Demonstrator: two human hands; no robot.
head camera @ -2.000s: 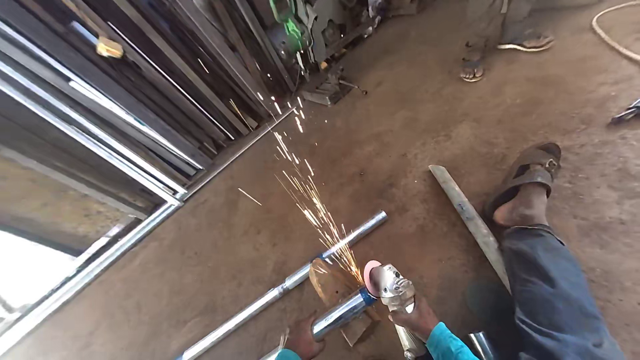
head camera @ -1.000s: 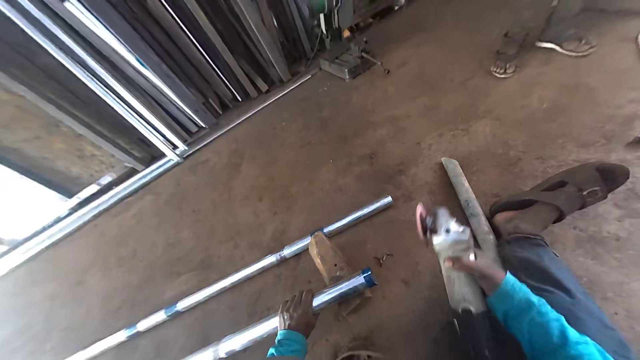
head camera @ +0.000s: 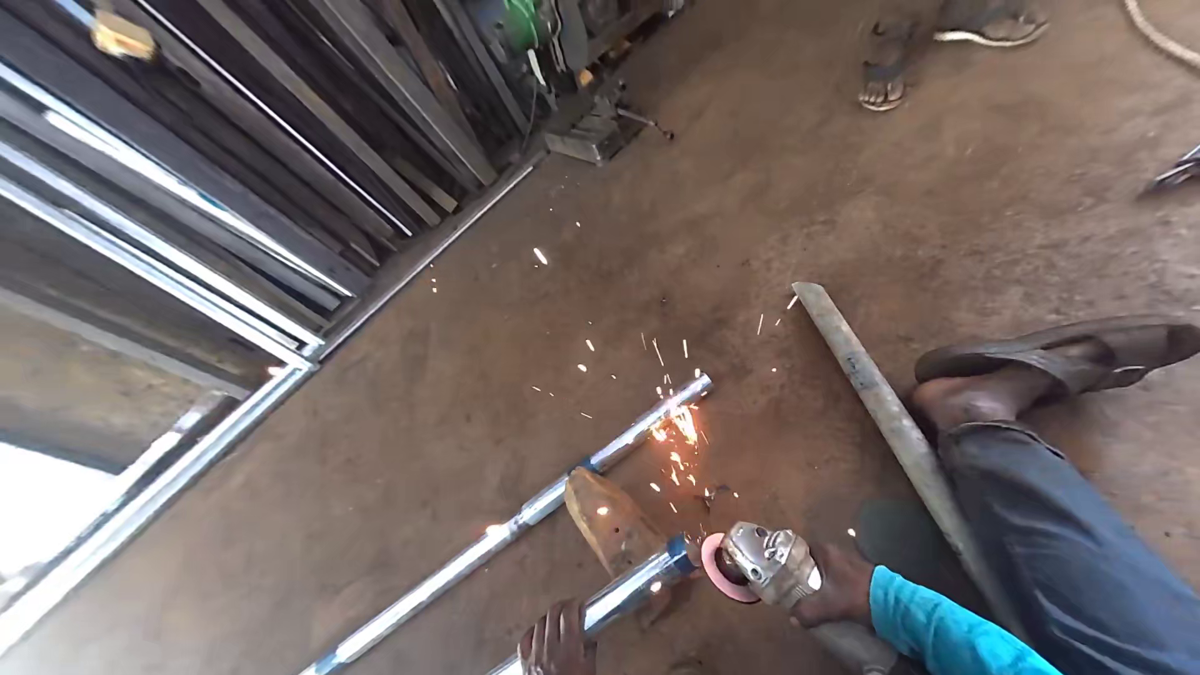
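My right hand [head camera: 839,586] grips an angle grinder [head camera: 773,567] at the lower right of centre. Its pinkish disc [head camera: 727,567] is at the end of a shiny metal pipe [head camera: 637,589], by a blue band, and sparks fly up from there. My left hand [head camera: 557,641] lies over that pipe at the bottom edge, fingers around it. Under the pipe's end is a wooden block [head camera: 605,516]. A longer, thinner metal pipe [head camera: 459,562] rests across the far end of the block.
A grey metal bar [head camera: 872,394] lies beside my trousered leg and sandalled foot [head camera: 975,398]. Metal lengths [head camera: 281,141] and a bench vise [head camera: 595,131] are at the upper left and top. Another person's feet [head camera: 883,84] stand at the upper right. A cable [head camera: 1162,42] is in the corner.
One second ago the grinder was held away from the pipe's end, with no sparks; now its disc is back at the end and sparks fly, as two seconds ago.
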